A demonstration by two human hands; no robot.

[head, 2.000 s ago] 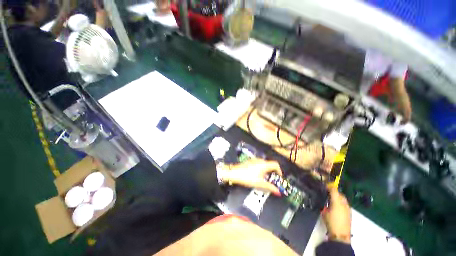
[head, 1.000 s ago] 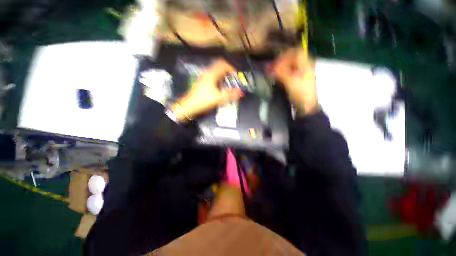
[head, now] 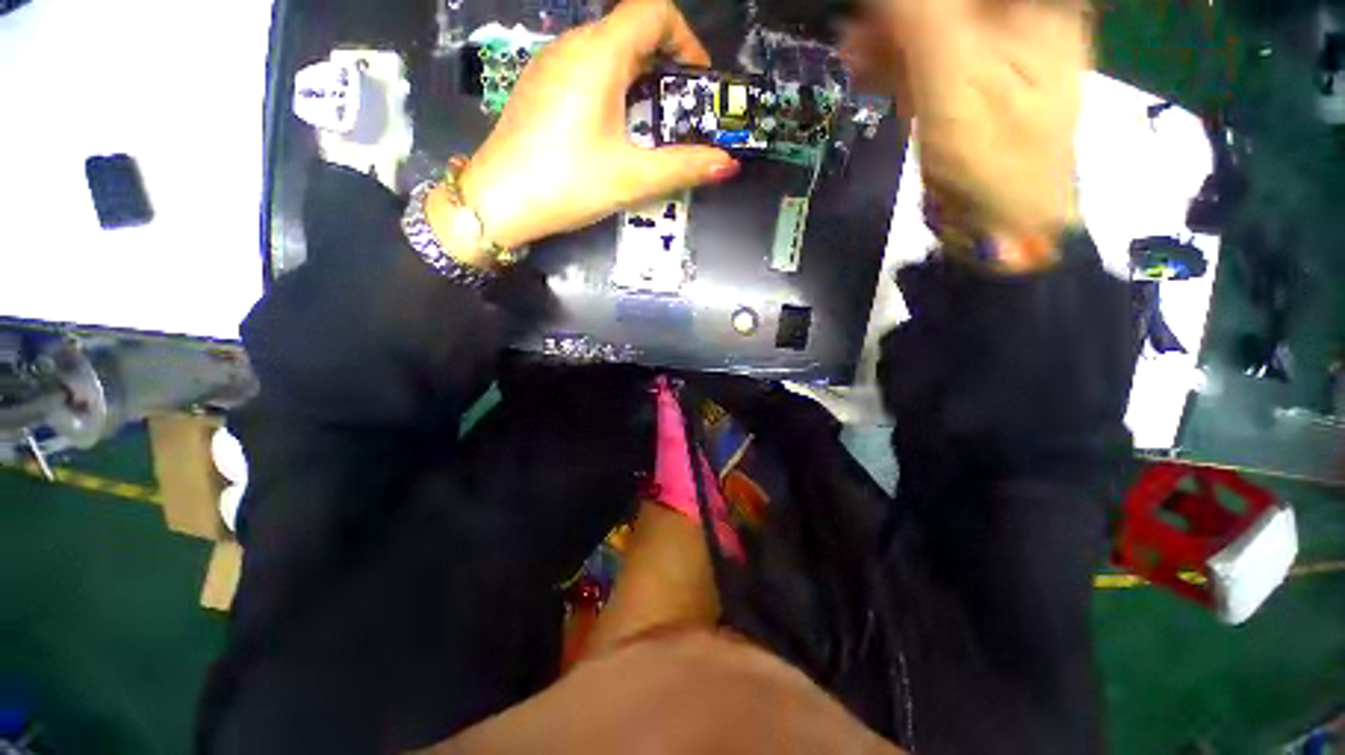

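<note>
My left hand holds a small power-supply board by its left end, thumb below and fingers above. The board is crowded with white, black, yellow and blue parts. It lies over the black fixture panel, near the right contact board. My right hand is blurred at the top right, over the panel's right edge; its fingertips are unclear, and I cannot tell if it holds anything. A green contact board shows left of my left hand. The white socket strip lies below the held board.
A white plug adapter sits on the panel's left. A black part lies on the left white sheet. The right sheet carries dark cabled parts. A red stool-like object stands lower right; a cardboard box lower left.
The view has swung down and closer over the panel, so the instrument is out of the picture. My left hand still holds the board. My right hand appears higher and more blurred.
</note>
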